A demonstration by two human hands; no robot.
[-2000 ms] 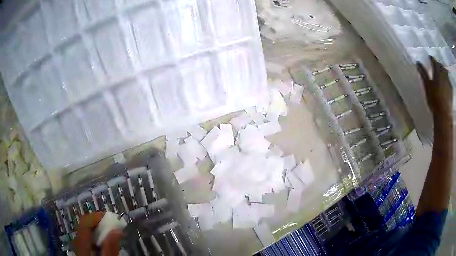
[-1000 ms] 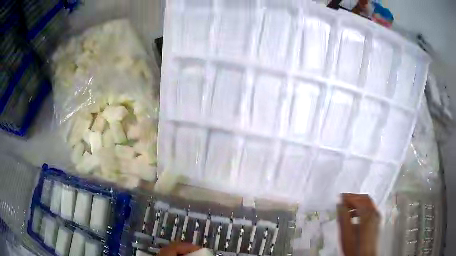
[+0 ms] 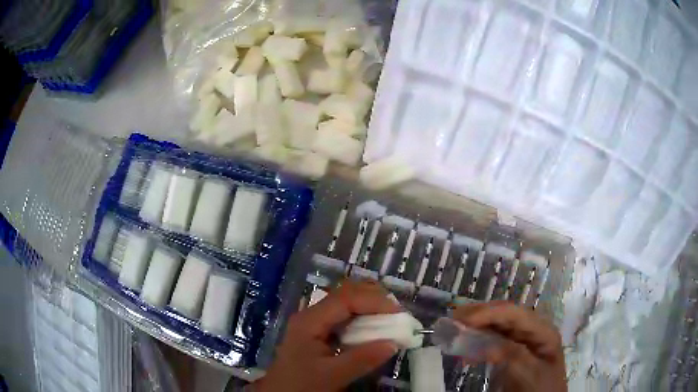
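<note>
My left hand (image 3: 325,337) holds a white foam block (image 3: 380,329) between thumb and fingers, low in the middle of the view. My right hand (image 3: 509,337) holds a small translucent pale fitting (image 3: 467,341) by its fingertips. A thin stem joins the fitting and the block's right end; whether it enters the block is too blurred to tell. Both hands are over the clear parts tray (image 3: 436,222), which holds rows of slender white and silvery parts with dark bands. Another white block (image 3: 426,370) lies just below the hands. The hands hide part of the tray's lower row.
The blue-edged tray (image 3: 295,230) with two rows of white blocks is left. A bag of foam blocks (image 3: 287,99) lies beyond. The large white tray (image 3: 528,115) fills the upper right. White squares (image 3: 605,321) lie right. Dark blue trays (image 3: 92,46) are stacked upper left.
The view has swung left. My right hand has come from the white tray to meet my left hand, and now holds the fitting. The foam block in my left hand is now in full view.
</note>
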